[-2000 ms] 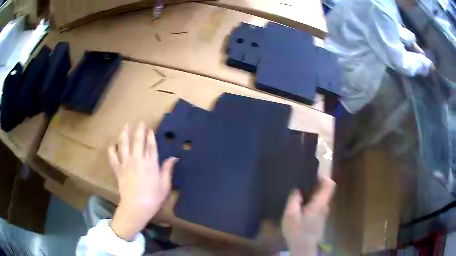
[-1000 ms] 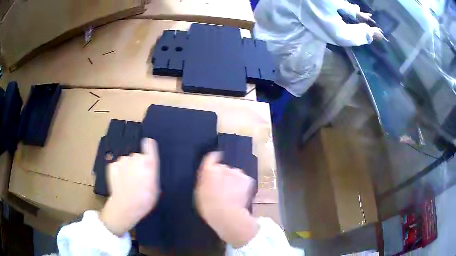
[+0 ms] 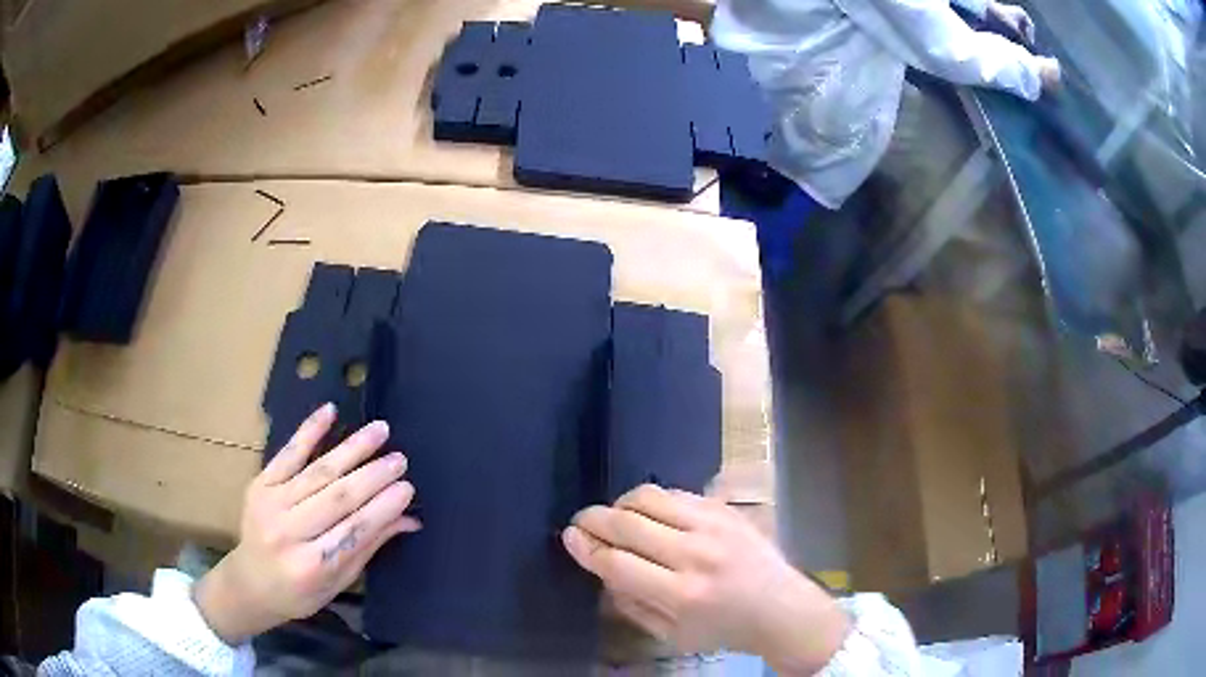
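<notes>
A black box blank [image 3: 496, 397] lies in front of me on the cardboard, with a holed flap at its left and a slotted side flap [image 3: 664, 384] at its right. Narrow walls stand up along both sides of its centre panel. My left hand [image 3: 318, 529] lies over the holed flap, fingers extended, fingertips against the panel's left edge. My right hand [image 3: 694, 569] has its fingers bent together at the panel's right edge, pinching the wall there. The fingertips' exact grip is partly hidden.
A second black blank stack [image 3: 606, 106] lies on the far carton [image 3: 357, 119]. Black finished boxes [image 3: 119, 258] lean at the left. A person in a pale smock [image 3: 833, 93] stands at the upper right, beside a glass-like table. A red crate [image 3: 1124, 582] is at lower right.
The earlier flat blank now has raised side walls. Since a second ago, both hands have moved lower and outward to the panel's edges. The view has shifted slightly.
</notes>
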